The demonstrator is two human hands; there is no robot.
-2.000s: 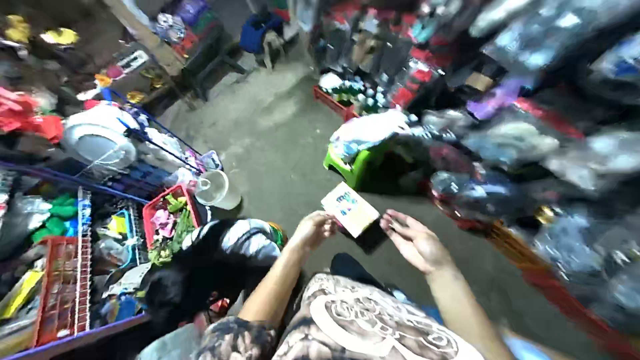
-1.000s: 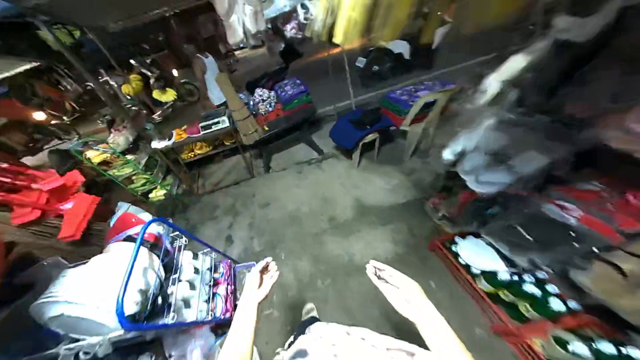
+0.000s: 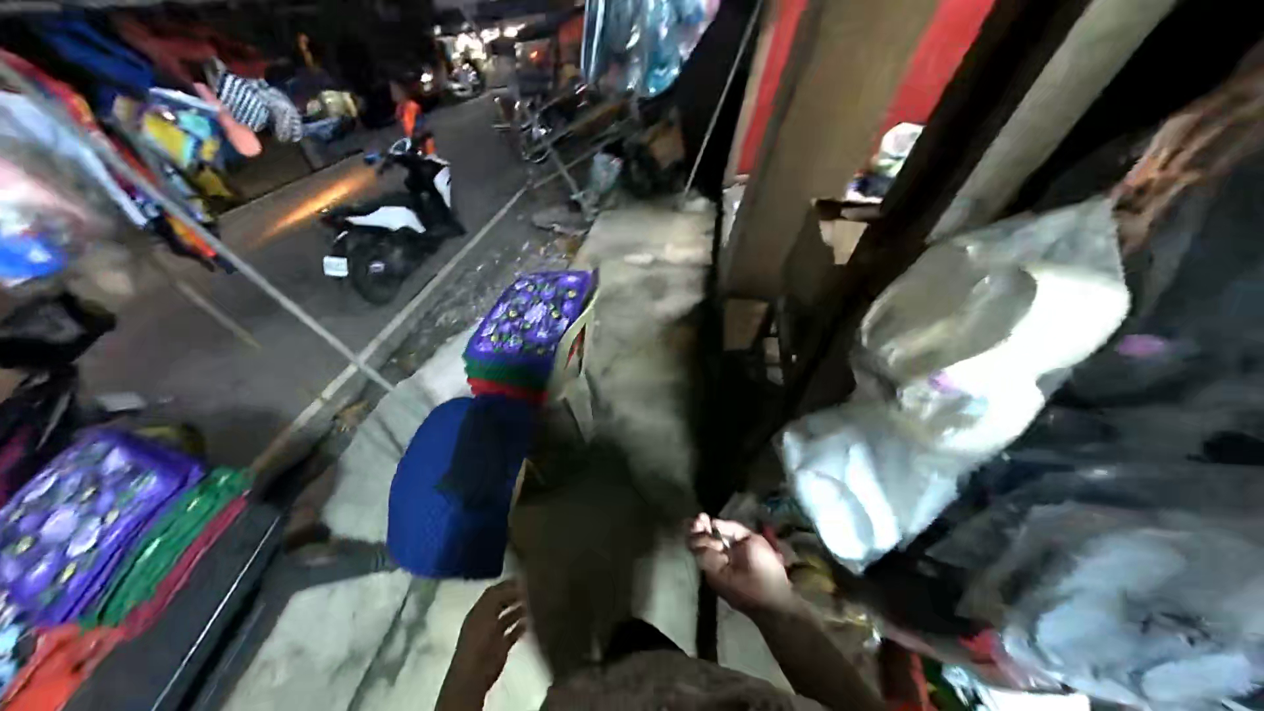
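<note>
My left hand (image 3: 491,628) hangs low at the bottom centre, dark and blurred, its fingers loosely curled. Just above it is a blue cloth-covered seat (image 3: 462,489), and I cannot tell whether they touch. My right hand (image 3: 739,565) is raised in front of me, palm up with bent fingers; whether something small lies in them is too blurred to tell. Right of it hang white plastic-wrapped goods (image 3: 879,484). Behind the blue seat, a chair holds a stack of folded cloths with a purple flowered one (image 3: 533,318) on top.
A narrow concrete walkway (image 3: 642,355) runs forward beside a wooden post (image 3: 825,138). More folded purple cloths (image 3: 94,523) lie on a stand at left. A slanting pole (image 3: 247,272) crosses the left side. A parked motorcycle (image 3: 395,217) stands on the road. Plastic-bagged goods (image 3: 1136,592) fill the lower right.
Two seconds ago both hands were at a small pale box with writing; one second ago they were apart and it was not seen. The view has swung strongly towards the road and walkway.
</note>
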